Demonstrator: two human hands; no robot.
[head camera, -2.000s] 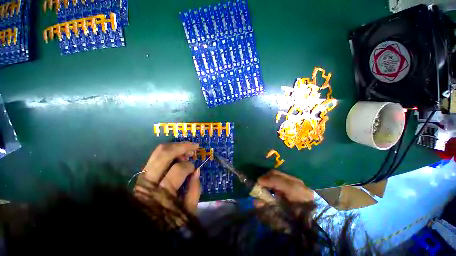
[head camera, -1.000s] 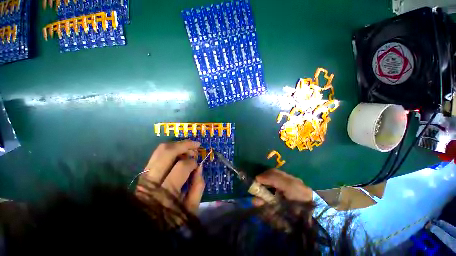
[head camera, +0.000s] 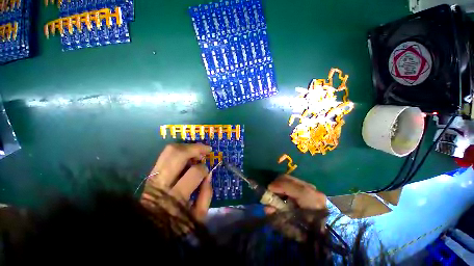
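Observation:
A blue circuit board panel (head camera: 228, 182) lies under my hands, with a row of orange flex pieces (head camera: 200, 131) along its top edge and a few more lower down. My left hand (head camera: 179, 174) covers the panel's left part and holds a thin silvery solder wire (head camera: 214, 167); its fingertips touch near an orange piece. My right hand (head camera: 296, 193) holds a soldering iron (head camera: 271, 199) by its pale handle. The iron's tip is at the lower orange pieces, close to the wire end. Hair hides the bottom of the view and parts of both hands.
A bare blue panel (head camera: 236, 54) lies at upper middle. Panels with orange rows (head camera: 96, 34) are at upper left. A bright orange pile (head camera: 319, 122) and one loose piece (head camera: 287, 163) lie right of the work. A white cup (head camera: 393, 130), black fan (head camera: 418, 62) and cables (head camera: 410, 166) stand further right.
My hands and the iron keep nearly the same pose. The iron's tip and the wire end shift only slightly. A dark cable now shows below my right hand.

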